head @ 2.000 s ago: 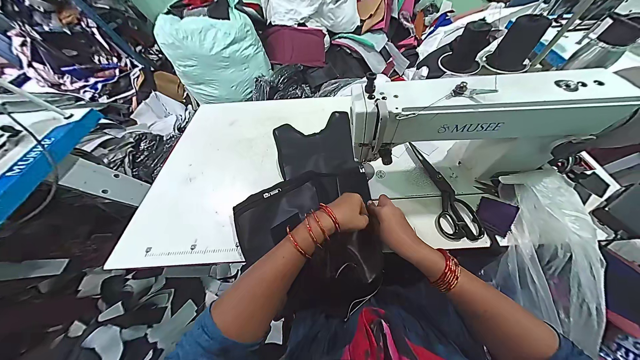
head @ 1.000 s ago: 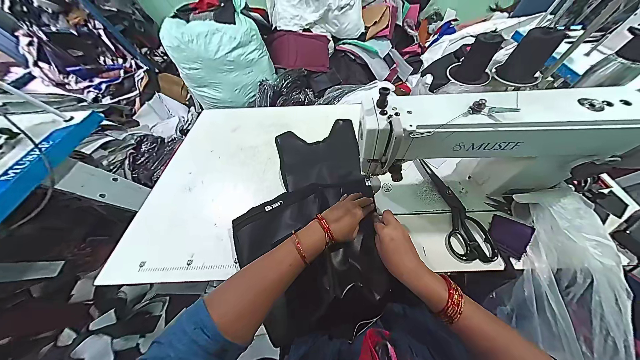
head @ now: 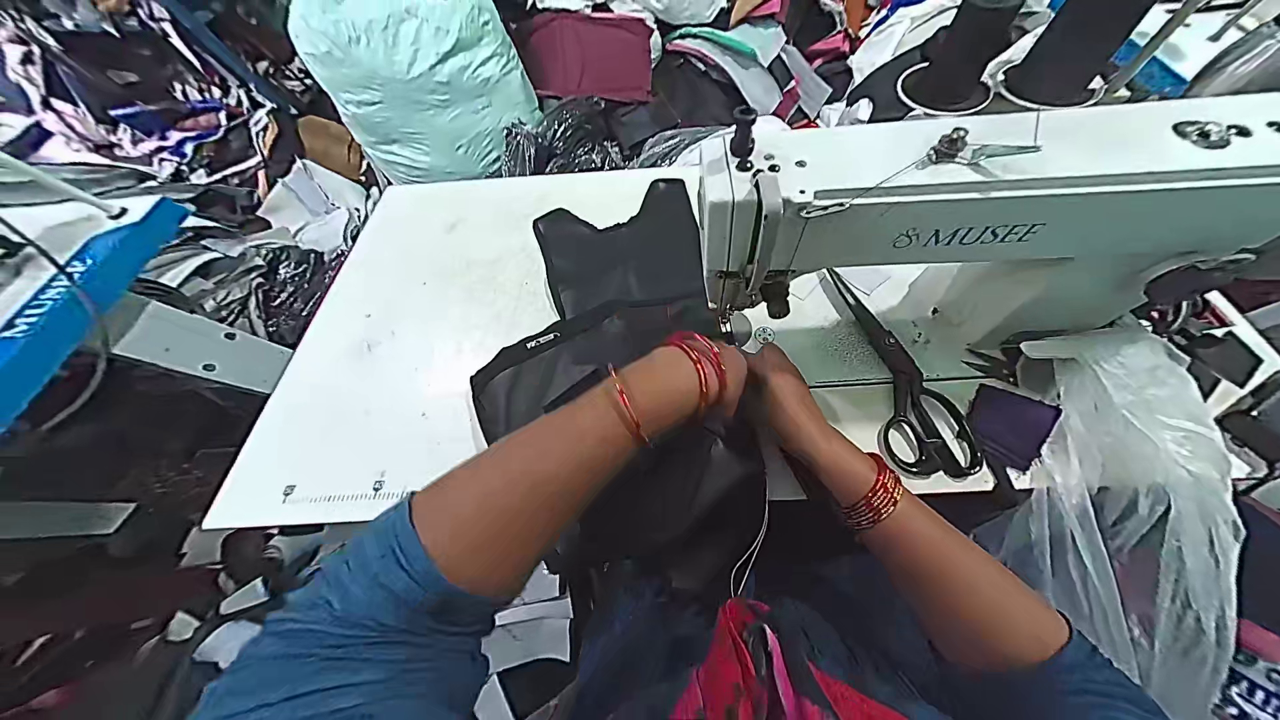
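A black sewn fabric piece [head: 620,260] lies on the white table and hangs over its front edge, with a zipper along one upper edge. Its right edge is close to the needle area of a white Musee sewing machine [head: 980,220]. My left hand [head: 722,378] rests on the fabric just in front of the presser foot, fingers mostly hidden by the wrist. My right hand [head: 785,395] touches it at the right, holding the fabric's edge. Black-handled scissors [head: 905,375] lie under the machine arm. Pale thread [head: 750,545] hangs down from the fabric near my lap.
The table [head: 400,300] has a printed ruler at its front left. A purple fabric scrap [head: 1012,425] and a clear plastic bag [head: 1140,480] are at the right. Thread cones [head: 960,60] stand behind the machine. A pale green sack [head: 410,90] and heaped cloth lie beyond the table.
My left hand has come close against my right hand, its wrist more bent than one second ago. The scissors have stayed beneath the machine arm.
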